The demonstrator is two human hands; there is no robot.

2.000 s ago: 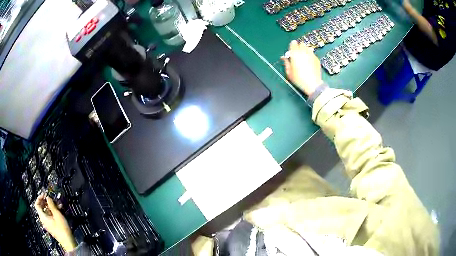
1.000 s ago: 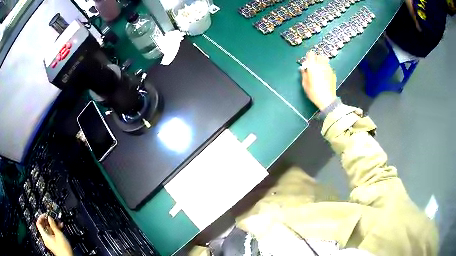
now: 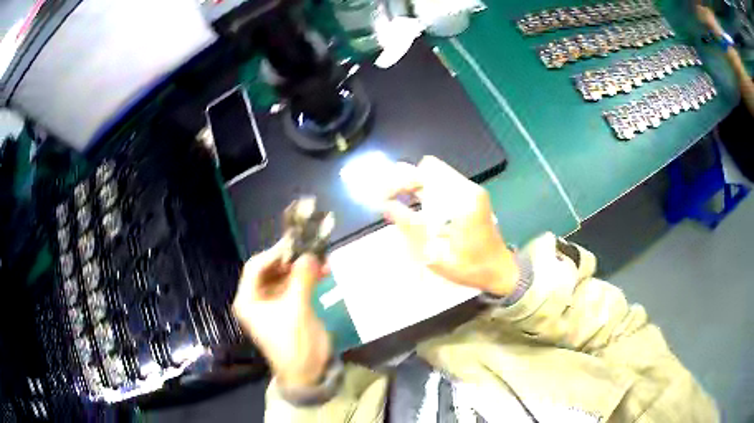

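My left hand (image 3: 285,310) holds a small dark metallic module (image 3: 307,230) upright in its fingertips, in front of the black microscope base plate (image 3: 426,99). My right hand (image 3: 450,223) is beside the bright light spot (image 3: 364,178), over the plate's front edge and the white paper sheet (image 3: 397,293). Its fingers are bent together near the glare. Whether they hold anything cannot be told. The microscope (image 3: 318,99) stands behind both hands. The black blister tray (image 3: 157,256) at left holds several modules in its pockets.
A smartphone (image 3: 236,135) lies left of the microscope. A monitor (image 3: 107,66) stands behind the tray. Several rows of modules (image 3: 632,70) lie on the green mat (image 3: 529,198) at right. A white tissue (image 3: 398,41) is at the back. A person's arm (image 3: 732,58) and a blue stool (image 3: 703,186) are at far right.
My left hand has come from the tray and now holds a module up. My right hand has left the module rows and moved left to the base plate. The camera view has shifted.
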